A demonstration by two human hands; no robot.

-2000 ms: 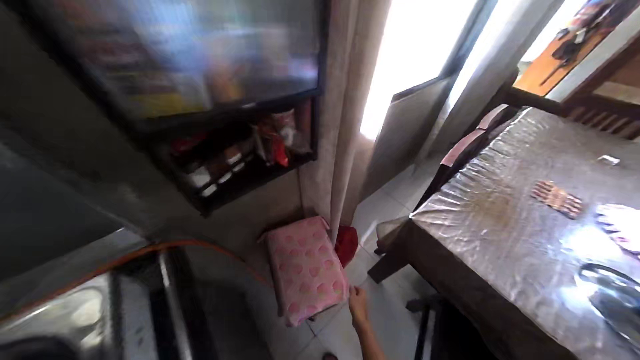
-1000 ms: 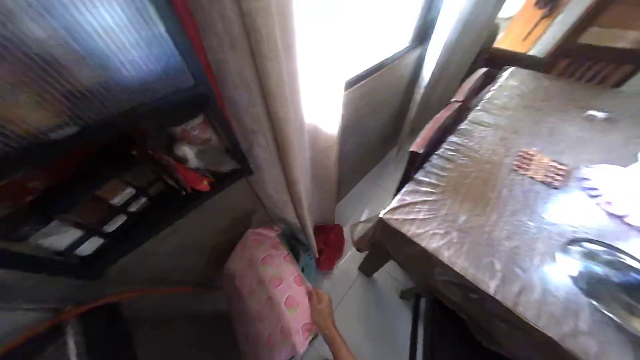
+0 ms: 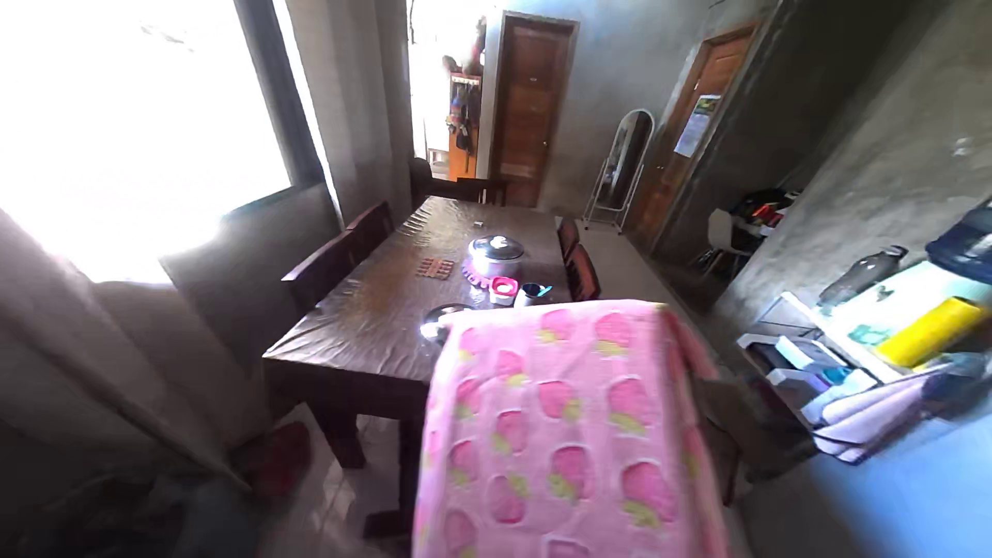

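Observation:
A pink cloth with a strawberry pattern (image 3: 566, 418), draped over a box-like thing, fills the lower middle of the view, close to the camera. Neither of my hands shows; if they touch the covered thing, that is hidden. Behind it stands a dining table with a shiny brown cover (image 3: 364, 318). On the table are a pot with a glass lid (image 3: 496, 256), a red-and-white container (image 3: 504, 290), a dark cup (image 3: 530, 294), an egg-tray-like brown mat (image 3: 435, 268) and another lid (image 3: 443, 319), partly behind the cloth.
Wooden chairs (image 3: 322, 267) line the table's left side, with more chairs (image 3: 581, 273) on its right. A white rack (image 3: 845, 349) at the right holds a yellow roll (image 3: 932, 332) and a dark bottle (image 3: 862, 277). Curtains (image 3: 70, 341) hang left; a standing mirror (image 3: 624, 167) is farther back.
The view has swung right and up toward the table and room. The pink-covered thing, low by the curtain earlier with a hand at its side, now is raised and close; the hand is out of sight.

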